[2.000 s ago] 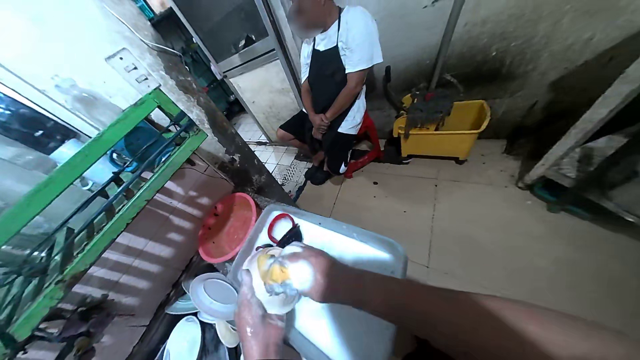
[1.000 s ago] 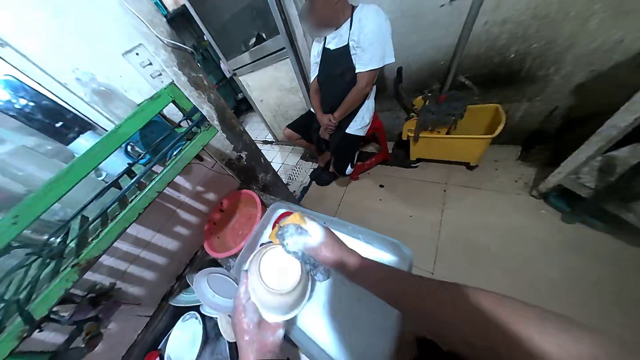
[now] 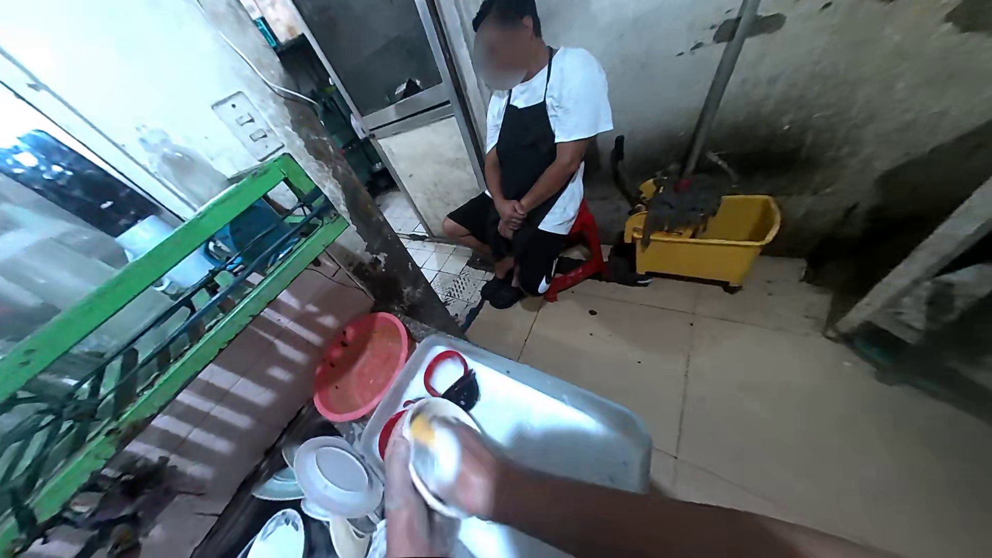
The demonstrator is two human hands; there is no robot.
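Note:
My left hand [image 3: 408, 504] holds a white bowl [image 3: 459, 412] by its outside, at the left part of a pale plastic tub [image 3: 573, 411]. The bowl's mouth is turned up toward my right hand [image 3: 469, 469], which is shut on a soapy yellow sponge [image 3: 423, 431] pressed into it; the hand is motion-blurred. Just beyond the bowl, a red ring-shaped item [image 3: 445, 354] and a black item [image 3: 463, 390] lie in the tub. Left of my hands are stacked white plates [image 3: 338, 474] and dishes.
A pink plastic basin [image 3: 360, 368] stands beyond the plates. A green metal rack [image 3: 147, 279] runs along the left. Ahead, a person in a black apron [image 3: 527, 139] sits on a red stool [image 3: 583, 260], beside a yellow mop bucket [image 3: 701, 244]. A concrete slab edge [image 3: 922, 256] is at right.
A second ago the bowl showed its underside; now its mouth faces my right hand, which has moved with the sponge from beyond the bowl into it.

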